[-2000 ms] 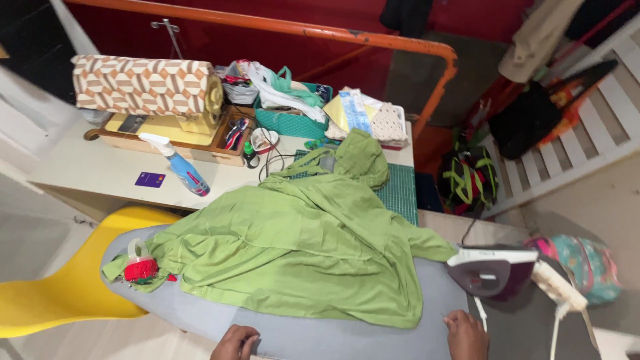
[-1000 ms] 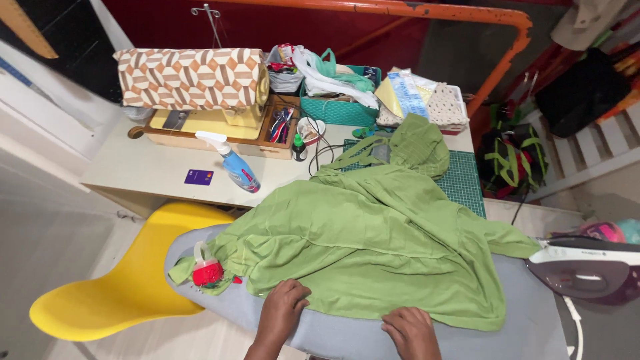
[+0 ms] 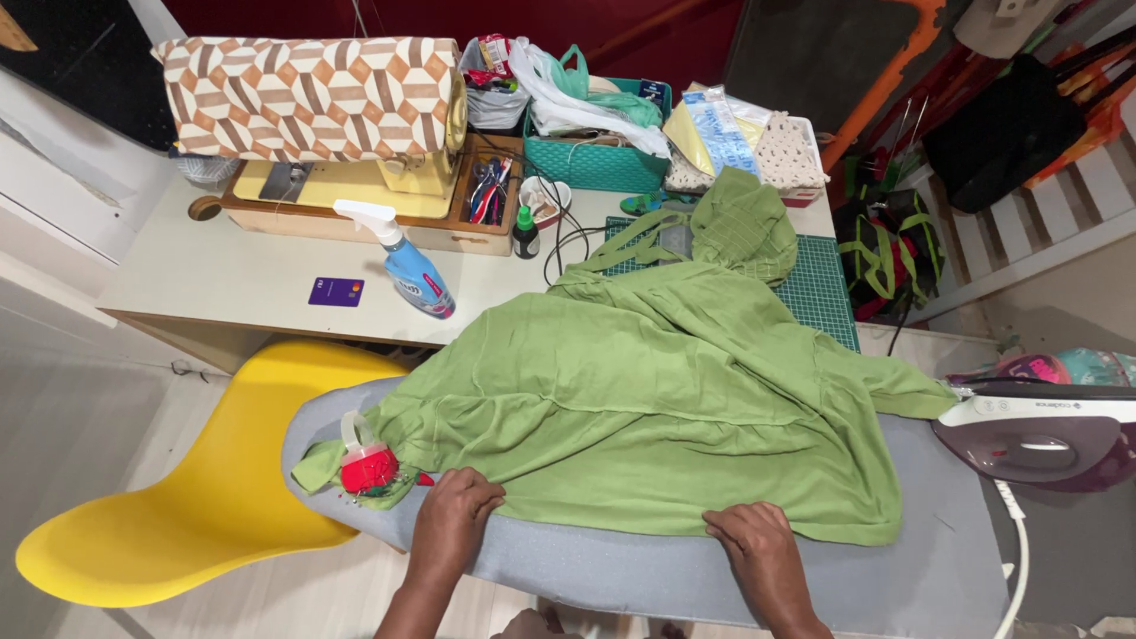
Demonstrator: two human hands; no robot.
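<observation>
A green garment [image 3: 621, 382] lies spread over a grey ironing board [image 3: 568, 568], its upper part reaching onto the white table. My left hand [image 3: 457, 515] pinches the near hem toward the left, and my right hand [image 3: 754, 537] grips the same hem farther right. Left of my left hand, a red pincushion [image 3: 368, 470] with a clear band rests on the cloth. At the board's right end, a white and purple iron [image 3: 1043, 435] lies on its side beside a sleeve tip.
A yellow chair [image 3: 195, 479] stands at the left. On the white table [image 3: 240, 275] are a blue spray bottle [image 3: 417, 275], a purple card [image 3: 335, 292], a cloth-covered sewing machine [image 3: 311, 98], a teal basket [image 3: 586, 164] and a green cutting mat [image 3: 821, 288].
Both hands, apart from the garment two seconds ago, have come onto its near hem and taken hold of it. The view has shifted.
</observation>
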